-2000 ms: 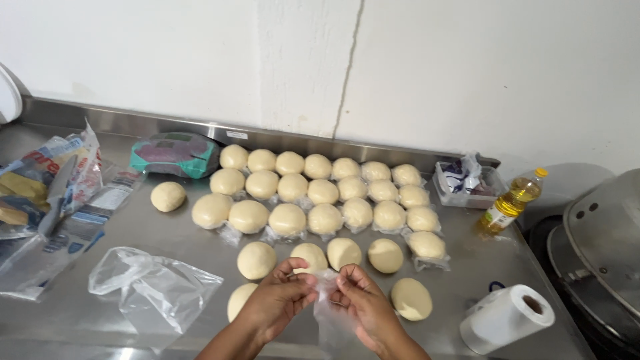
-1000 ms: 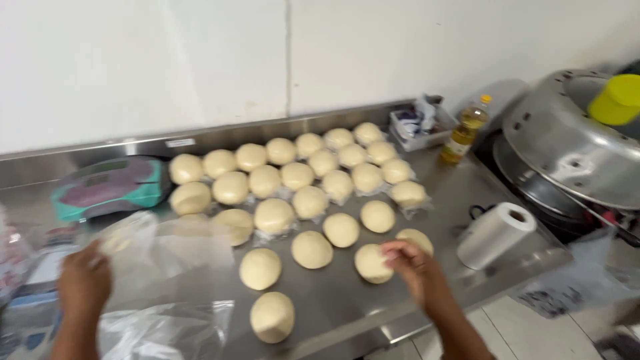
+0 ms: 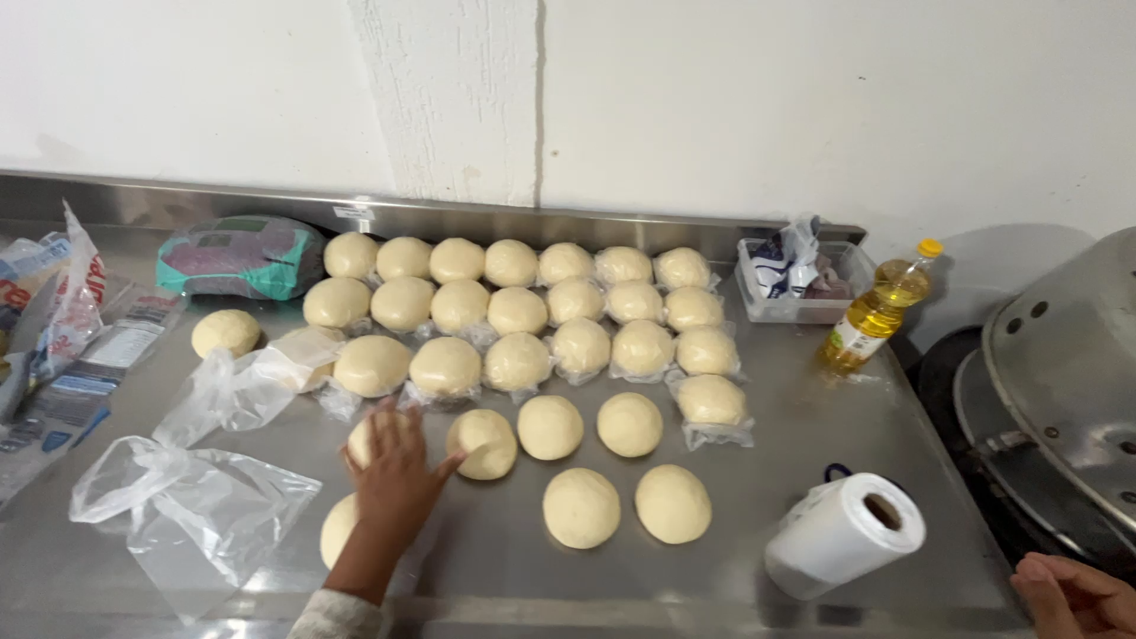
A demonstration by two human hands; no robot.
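My left hand [image 3: 390, 470] is spread palm down over a dough ball [image 3: 366, 439], its thumb reaching beside another dough ball [image 3: 482, 444]. Whether it presses on the ball cannot be told. At the bottom right corner, part of my right hand [image 3: 1069, 595] shows with curled fingers; the rest is cut off. Several unwrapped dough balls [image 3: 581, 508] sit at the front. Behind them stand rows of dough balls, several wrapped in clear plastic [image 3: 713, 401]. A clear plastic bag [image 3: 231, 395] lies by a partly covered ball at the left end of the third row.
Another crumpled clear bag [image 3: 204, 515] and printed plastic packaging [image 3: 89, 355] lie on the left of the steel table [image 3: 728, 577]. A teal and purple plastic-covered object [image 3: 241, 257] stands behind. At right are a plastic bag roll [image 3: 839, 537], oil bottle [image 3: 874, 315], plastic tub [image 3: 799, 306] and large metal pot [image 3: 1074, 355].
Two seconds ago both hands held clear plastic together at the front; now they are far apart. A clear bag now lies near the left end of the third row. The view has swung.
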